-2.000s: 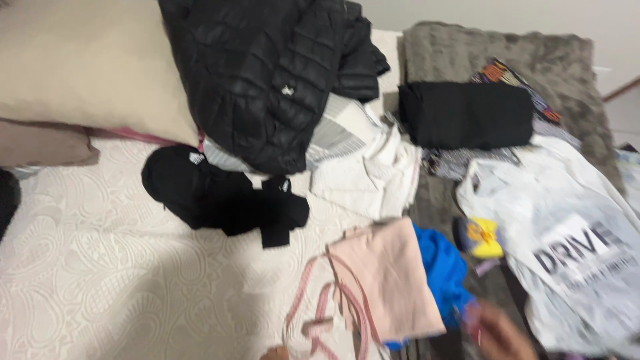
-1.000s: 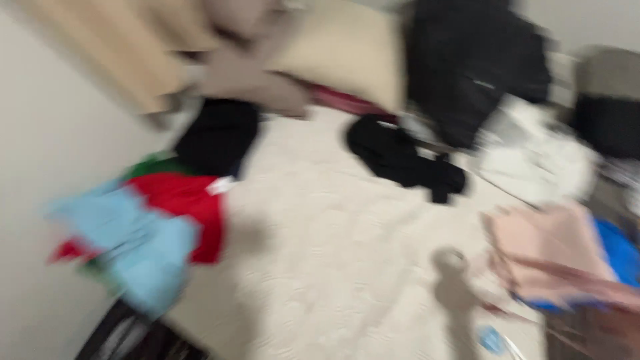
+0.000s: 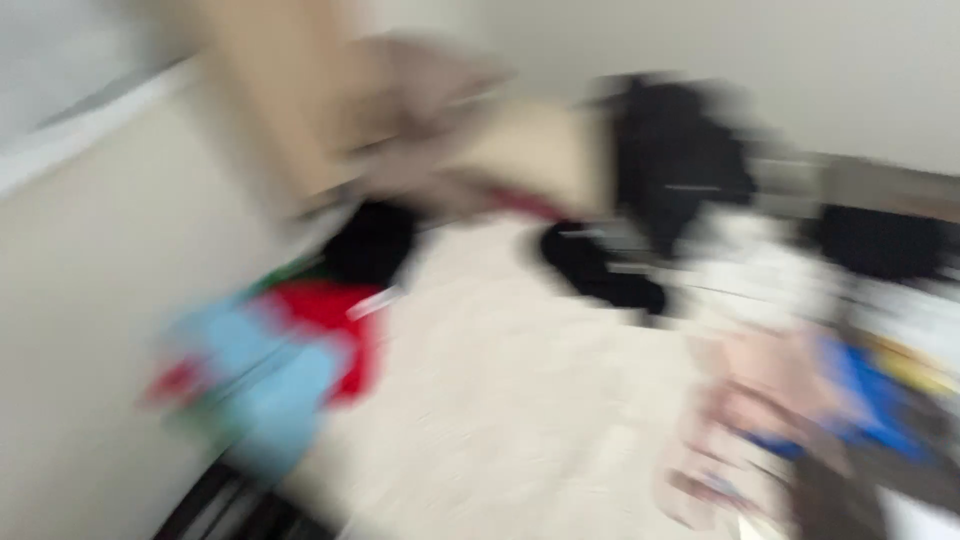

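Note:
Heavy blur covers the view. A pale pink garment (image 3: 772, 367) with darker pink straps (image 3: 694, 427) lies at the lower right, beside a bright blue cloth (image 3: 877, 409). Skin-toned streaks mix with the straps there, so I cannot make out either of my hands or what they touch. A black garment (image 3: 600, 270) rests on the cream patterned bedcover (image 3: 525, 382). White cloth (image 3: 757, 270) is right of it, below a black puffer jacket (image 3: 675, 157). Red cloth (image 3: 367, 352), light blue cloth (image 3: 277, 375) and another black garment (image 3: 371, 240) are heaped at the left.
A beige pillow (image 3: 540, 146) and taupe pillows (image 3: 435, 90) stand at the back. Folded black cloth (image 3: 881, 240), a white plastic bag (image 3: 907, 307) and a yellow item (image 3: 911, 364) are at the right. A wall rises at the left, with a dark-framed object (image 3: 232, 502) below.
The view has swung left, bringing in the red and light blue clothes. Two seconds ago, parts of both hands showed near the pink garment; now neither is distinct.

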